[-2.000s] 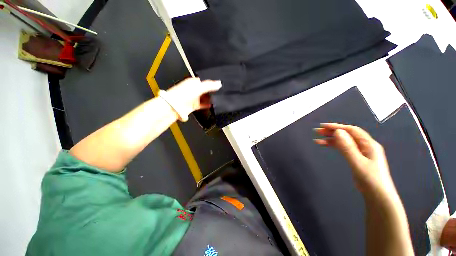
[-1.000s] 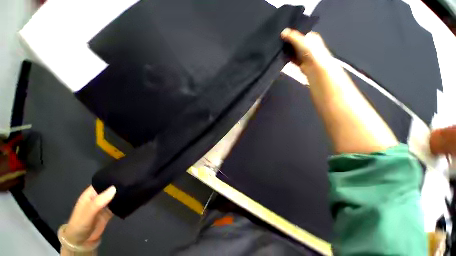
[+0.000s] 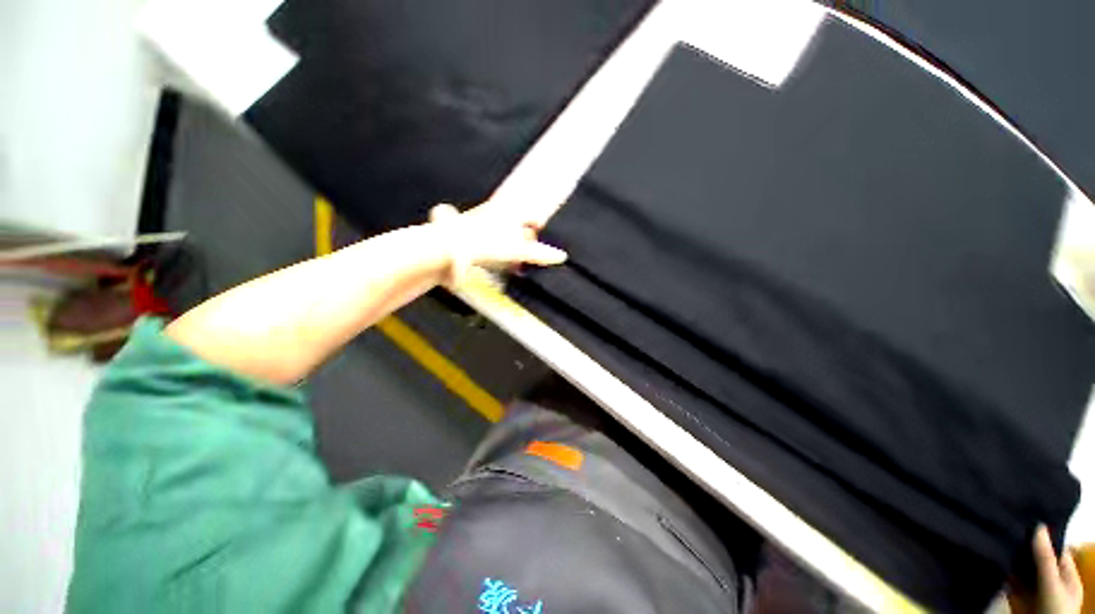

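Observation:
A soft, folded black lining piece (image 3: 769,414) lies along the front part of a flat black panel (image 3: 829,192) with a notched corner, on the white table. It has long creases running beside the table's front edge. My left hand (image 3: 495,246) holds its left end at the table corner, with the fingertips partly hidden. My right hand (image 3: 1054,578) is at its right end, low at the right rim; only some fingers show and they pinch the cloth's end.
Another black panel (image 3: 420,84) lies on the table at the upper left and overhangs its edge. More black material (image 3: 1009,60) is at the upper right. The table's pale, yellowed front edge (image 3: 672,444) runs close to the grey apron. Yellow lines mark the floor.
The folded black piece has moved from the left panel onto the right one, carried by both hands. The view has shifted, and my right hand is now at the right rim.

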